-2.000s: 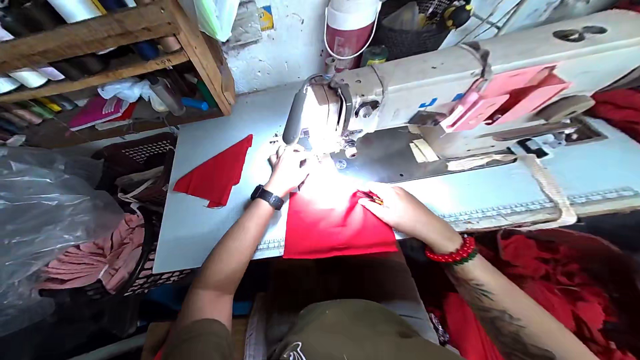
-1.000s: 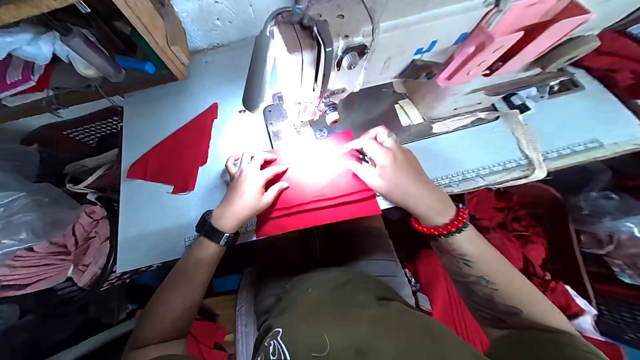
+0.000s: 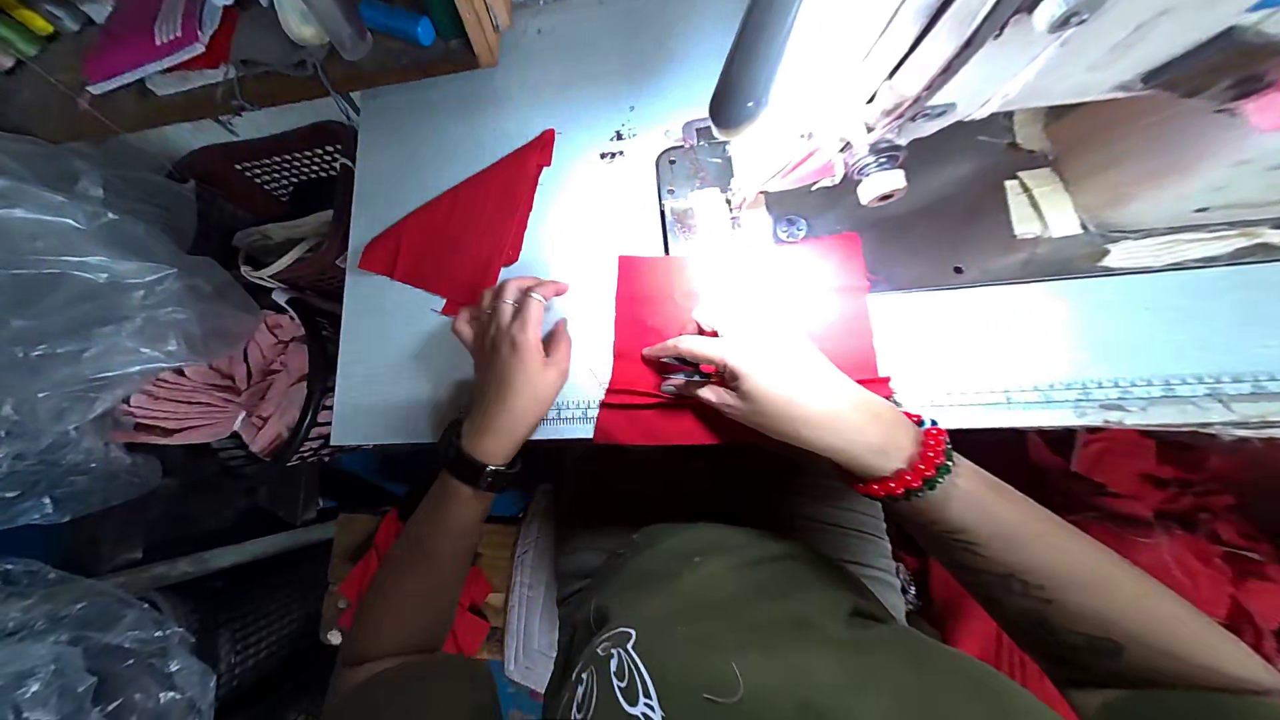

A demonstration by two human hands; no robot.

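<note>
My left hand point(image 3: 518, 350) is at the lower edge of a roughly triangular red fabric piece point(image 3: 455, 225) on the pale table; its fingers are apart and curved, and whether they touch the cloth is hard to tell. A small dark thread snipper point(image 3: 688, 372) is held in my right hand point(image 3: 765, 380), which rests on a red fabric panel point(image 3: 650, 310) with a fold near its lower edge. The panel lies in front of the sewing machine point(image 3: 900, 100), its upper edge near the needle plate point(image 3: 690, 185). Glare from the lamp hides the needle area.
A measuring tape strip point(image 3: 1120, 390) runs along the table's front edge. Left of the table stand a dark plastic basket point(image 3: 280, 170), clear plastic bags point(image 3: 90, 300) and gathered pink fabric point(image 3: 225, 390). A wooden shelf point(image 3: 250, 100) is at upper left. Red cloth point(image 3: 1180, 520) lies below at right.
My left hand has gone from the red panel to the triangular piece at the left. My right hand stays over the panel. The view has moved closer to the table.
</note>
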